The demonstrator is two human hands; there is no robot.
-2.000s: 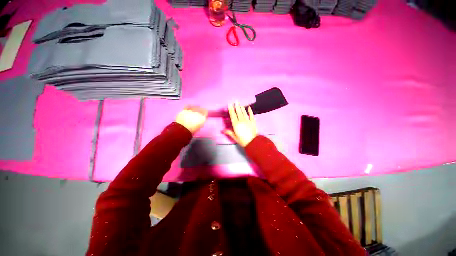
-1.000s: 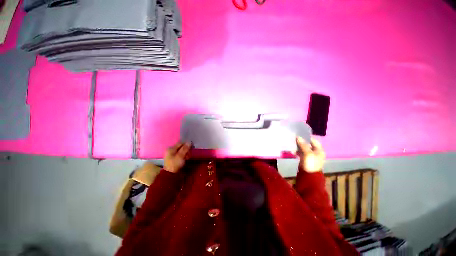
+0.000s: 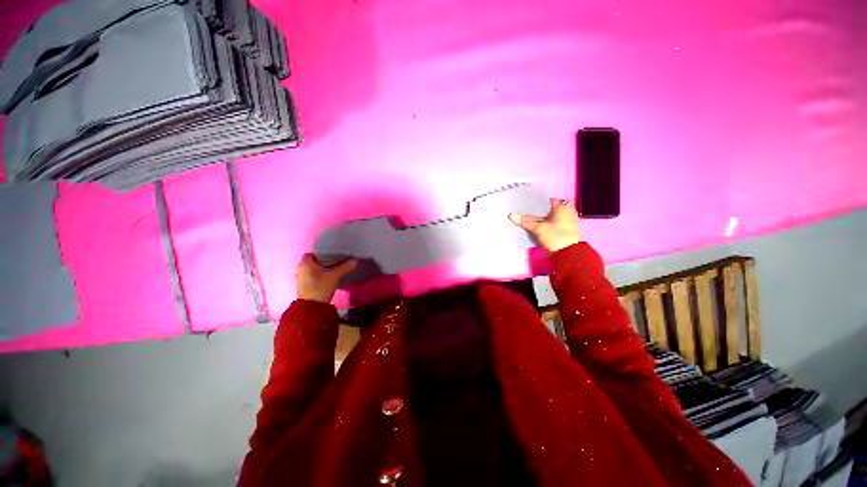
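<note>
A flat grey cut piece [image 3: 437, 243] lies in front of me at the near edge of the pink table cover, its shallow notch facing away. My left hand [image 3: 324, 278] grips its left end, thumb on top. My right hand [image 3: 551, 226] grips its right end, thumb on top. The fingers under the piece are partly hidden. A thick stack of grey cut pieces [image 3: 124, 71] stands at the far left, with slot-like gaps on top. Two narrow dark grey tie strips [image 3: 173, 257] lie in parallel lines between the stack and the near table edge.
A black mobile phone [image 3: 598, 172] lies right of my right hand. A large grey sheet [image 3: 34, 262] lies at the left. The pink table cover [image 3: 456, 86] ends close to my body. A slatted wooden pallet [image 3: 699, 309] and more grey stacks [image 3: 761, 418] are on the floor at the right.
The view has shifted and turned. The grey piece, held at both ends, is now tilted with its right end farther away. The dark part handled two seconds ago is no longer seen; the scissors left the view.
</note>
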